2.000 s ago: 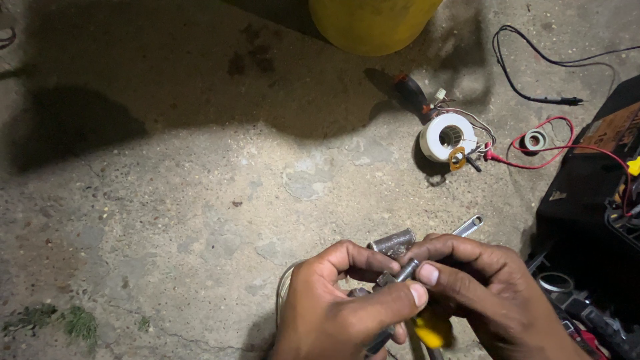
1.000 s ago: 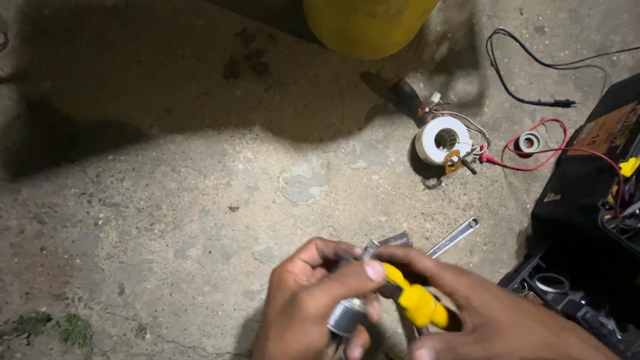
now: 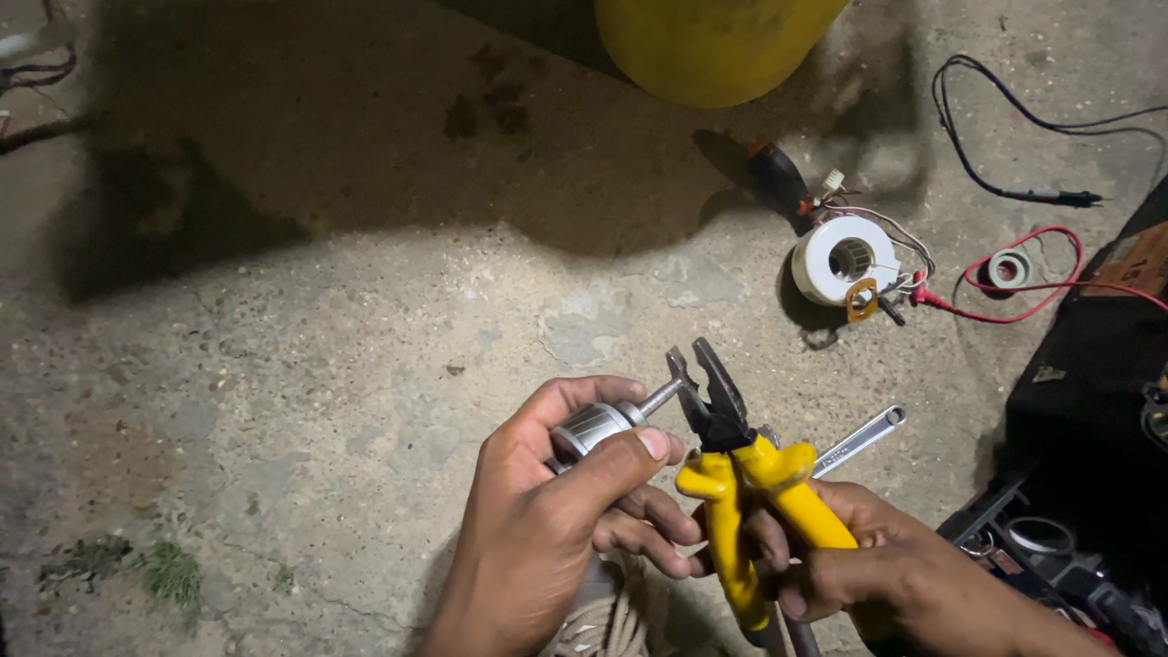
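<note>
My left hand [image 3: 566, 502] holds a small motor rotor [image 3: 591, 429] between thumb and fingers, its steel shaft pointing up and right. My right hand [image 3: 876, 566] grips combination pliers [image 3: 730, 465] by their yellow handles. The plier jaws are apart, and the shaft tip is at or very near the left jaw; contact cannot be told. Beyond my right hand lies a wrench [image 3: 858, 443], partly hidden. Further up, a white ring-shaped motor stator [image 3: 844, 260] rests on the concrete with wires and an orange-brown flat piece at its side.
A yellow container [image 3: 716, 46] stands at the top. Near the stator lie a screwdriver [image 3: 777, 178], a small white ring [image 3: 1008, 270], a red test lead [image 3: 995, 318] and a black probe lead [image 3: 1049, 195]. A black toolbox [image 3: 1068, 401] is at right; coiled rope [image 3: 607, 620] lies below my hands.
The pliers have come upright, jaws apart, in my right hand. The rotor, mostly covered by my fingers before, now shows in my left hand with its shaft toward the jaws.
</note>
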